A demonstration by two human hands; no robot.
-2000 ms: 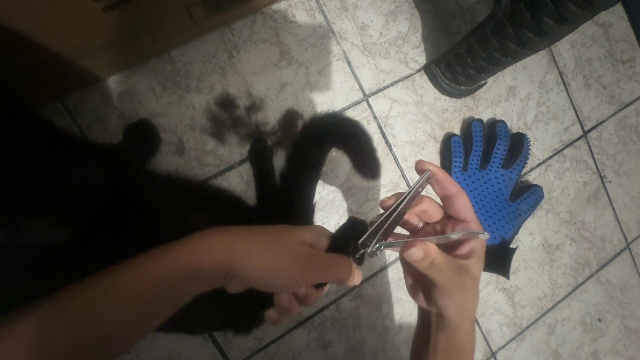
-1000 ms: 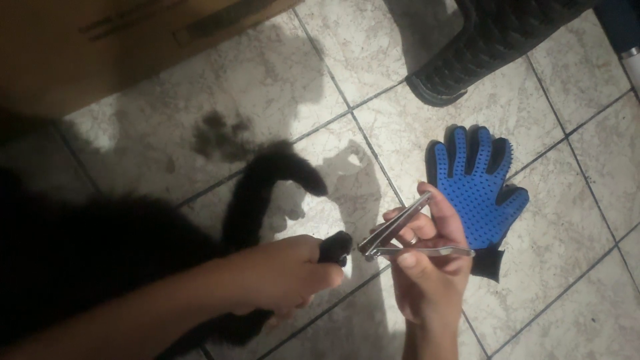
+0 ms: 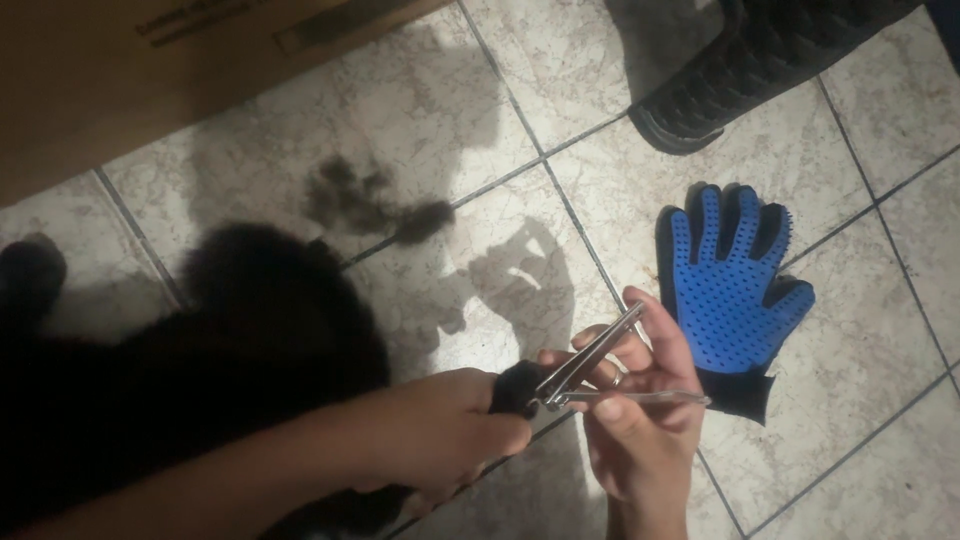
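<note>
A black furry animal (image 3: pixel 225 390) lies on the tiled floor at the left. My left hand (image 3: pixel 450 427) is closed around one of its legs, with the dark paw (image 3: pixel 516 388) sticking out past the fingers. My right hand (image 3: pixel 645 405) holds a metal nail clipper (image 3: pixel 592 358) between thumb and fingers, its lever spread away from the body. The clipper's jaw end is at the paw; whether it touches a claw cannot be told. A ring is on one finger of the right hand.
A blue rubber-studded grooming glove (image 3: pixel 731 300) lies right of my right hand. Tufts of dark fur (image 3: pixel 367 199) lie on the tiles. A cardboard box (image 3: pixel 135 82) stands at the upper left, and a black boot (image 3: pixel 735 75) is at the upper right.
The clipper, apart from the paw one second ago, is now at it. The animal's tail, stretched upward over the tiles in the earlier frames, has moved out of that place.
</note>
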